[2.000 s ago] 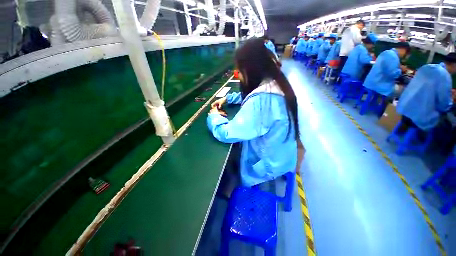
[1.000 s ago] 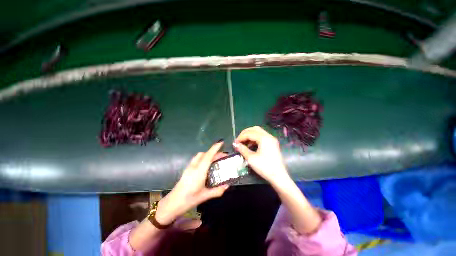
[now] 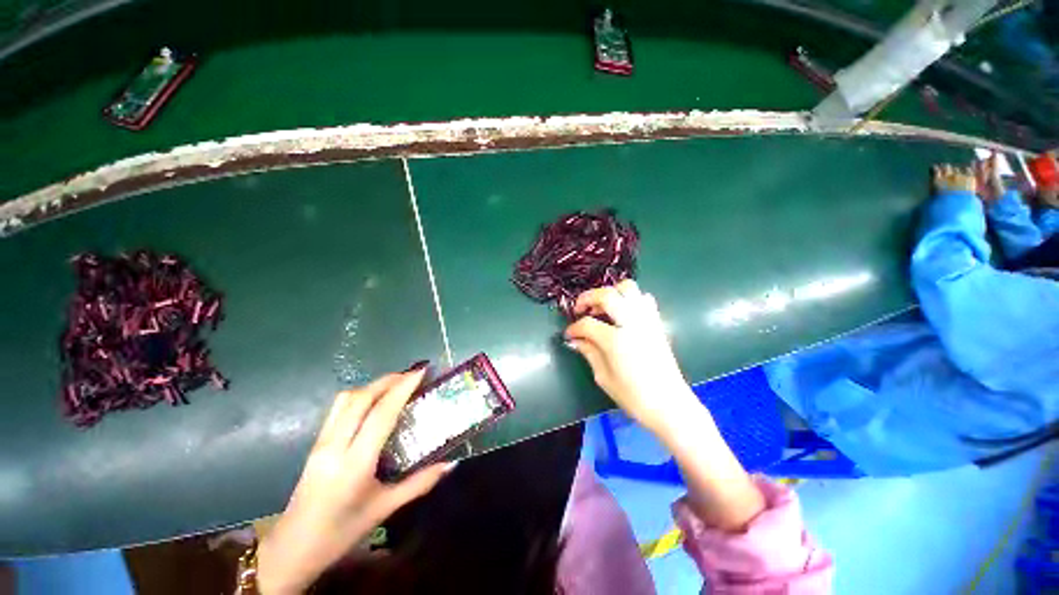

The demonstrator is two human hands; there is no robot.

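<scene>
My left hand [image 3: 343, 474] holds a phone half-assembly [image 3: 447, 416] above the bench's near edge, its open face up. It shows silver metal and a green board inside a dark red and black housing. My right hand [image 3: 627, 349] is at the near edge of the right pile of trim pieces [image 3: 581, 253], with thumb and fingertips close together. Whether a piece is between them cannot be told. The left pile of trim pieces [image 3: 134, 331], dark red to black, lies left of the pale bench seam [image 3: 426, 256].
Beyond the chipped conveyor edge rail [image 3: 465, 137], the green belt [image 3: 383, 70] carries phone units [image 3: 612, 44]. A pale post [image 3: 894, 64] stands at upper right. A person in a blue smock [image 3: 987, 314] sits at right with hands on the bench. A blue stool [image 3: 720, 430] stands below the bench edge.
My right hand has moved from the phone to the right pile. My left hand still holds the phone. The view has shifted, bringing the neighbouring person into sight.
</scene>
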